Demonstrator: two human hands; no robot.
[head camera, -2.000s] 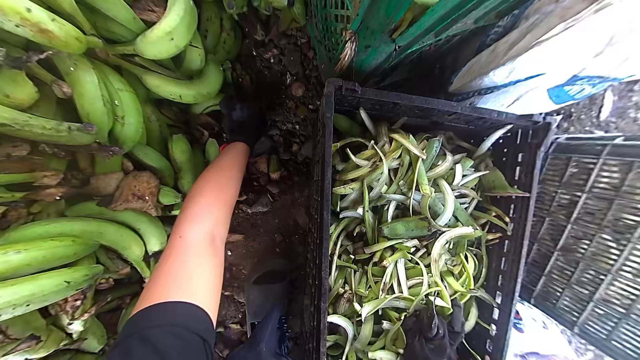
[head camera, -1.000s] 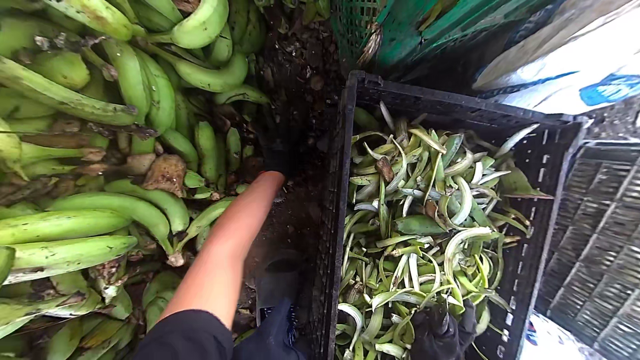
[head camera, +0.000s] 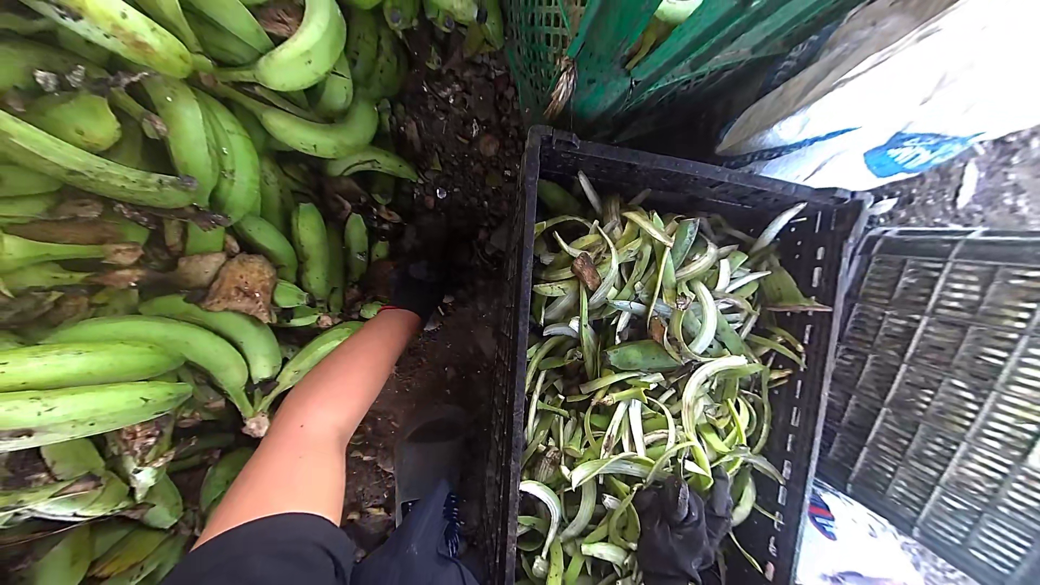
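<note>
My left hand, in a dark glove, reaches down to the dark soil between the green plantains and the black plastic crate. Its fingers are lost in shadow, so whether it holds anything is hidden. Strips of green plantain peel fill much of the crate, with a few brown bits on top. My right hand, in a black glove, rests on the peels at the crate's near end. Its fingers are bent and partly hidden, and its grip is unclear.
A green plastic crate stands beyond the black one. White sacks lie at the upper right, and another dark slatted crate is at the right. My boot is on the soil beside the peel crate.
Brown bits lie on the peels that do not show in the oldest frame. The left hand stays low by the plantains and the right hand stays at the peels.
</note>
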